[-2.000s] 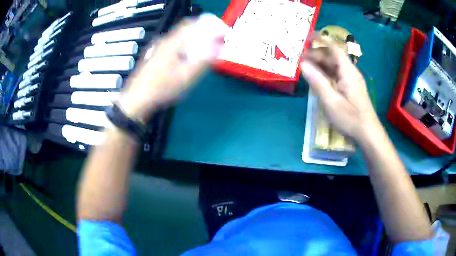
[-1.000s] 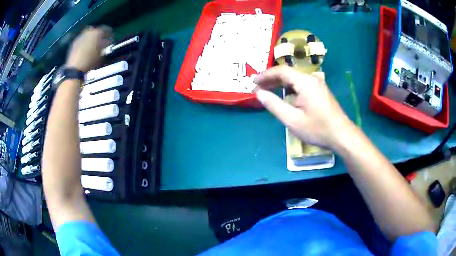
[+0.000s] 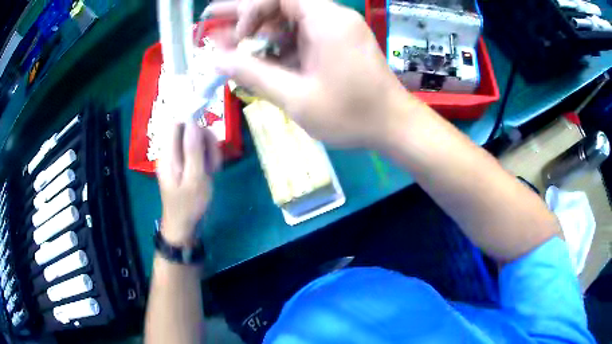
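Note:
My left hand (image 3: 186,168) holds a blurred white arm unit (image 3: 176,37) upright over the red parts bin (image 3: 139,138). My right hand (image 3: 335,77) is beside it with curled fingers. A small pale thing shows between those fingers, but I cannot tell whether it is gripped. The cream-yellow assembly fixture (image 3: 288,154) stands on its white base below my right hand, which hides its round end. White strips (image 3: 158,124) lie in the bin, with a small red item (image 3: 212,118) among them.
A black foam tray (image 3: 117,201) with rows of white arm units is at the left. The screw feeder (image 3: 435,57) stands in a second red tray (image 3: 488,84) at the upper right. A metal flask (image 3: 577,158) and white cloth (image 3: 574,225) lie on the lower shelf at right.
My left hand has come from the foam tray to above the bin, now with a white arm unit. My right hand has moved up beside it. The view has turned right.

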